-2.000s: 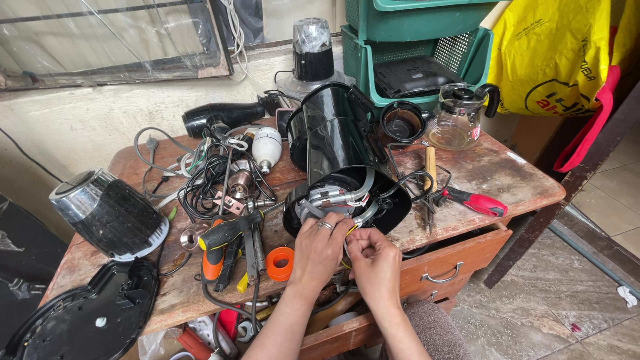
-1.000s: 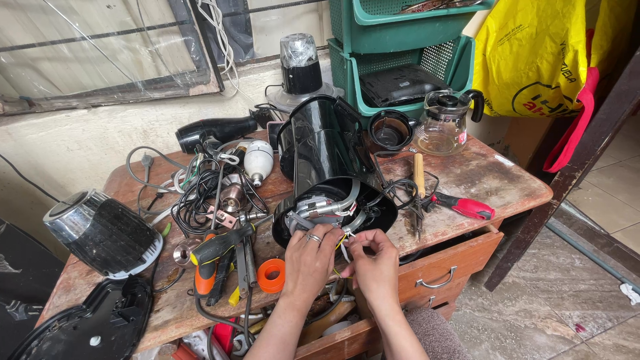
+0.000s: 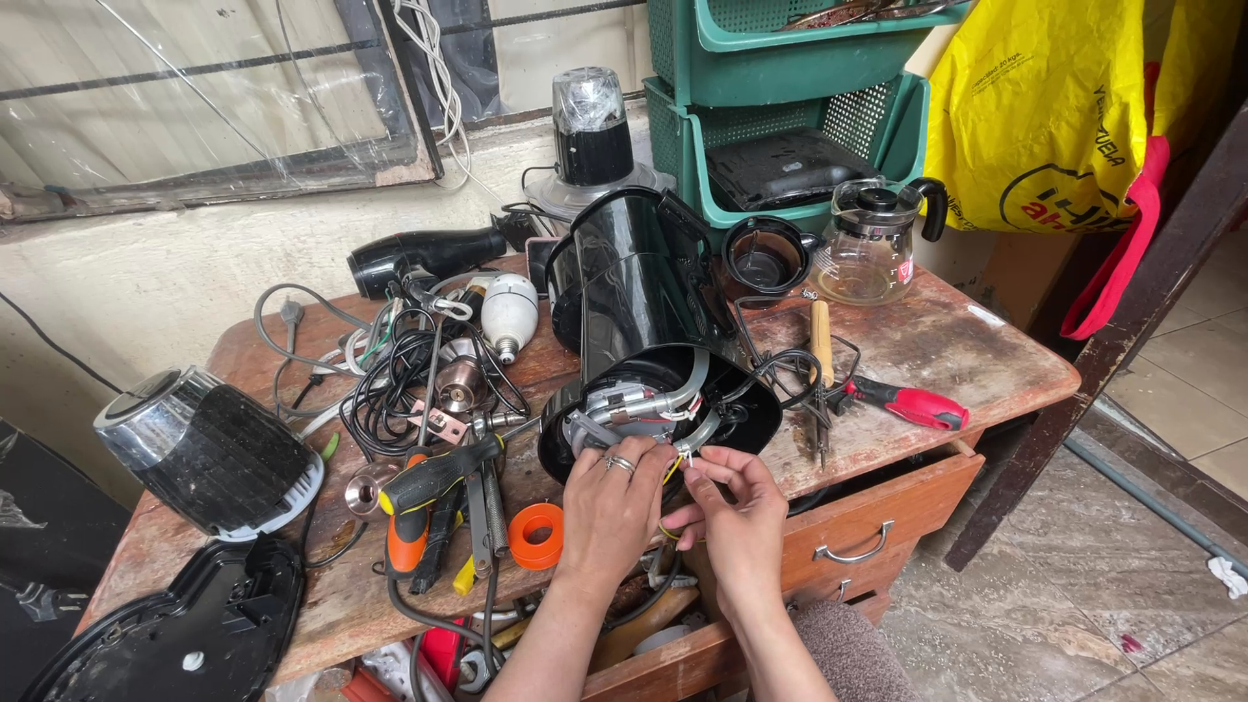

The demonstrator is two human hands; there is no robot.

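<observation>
A black plastic coffee maker body (image 3: 643, 292) lies on its side on the wooden table, its open base facing me and showing metal tubing (image 3: 629, 402) and wires. My left hand (image 3: 616, 507) rests at the lower rim of that base, fingers curled by the tubing. Close beside it, my right hand (image 3: 729, 512) pinches thin wires (image 3: 688, 456), one white and one yellow, between thumb and forefinger. What my left fingertips hold is partly hidden. The black base cover (image 3: 200, 624) lies at the table's left front corner.
Left of the hands are a screwdriver (image 3: 441, 475), orange tape roll (image 3: 536, 536) and tangled cables (image 3: 390, 390). A glass carafe (image 3: 868, 253), soldering iron (image 3: 821, 351) and red-black handled tool (image 3: 912, 402) lie right. Below, an open drawer (image 3: 682, 663) holds tools.
My right hand has shifted slightly at the wires, and its fingers are more spread than before. My left hand stays at the base's rim.
</observation>
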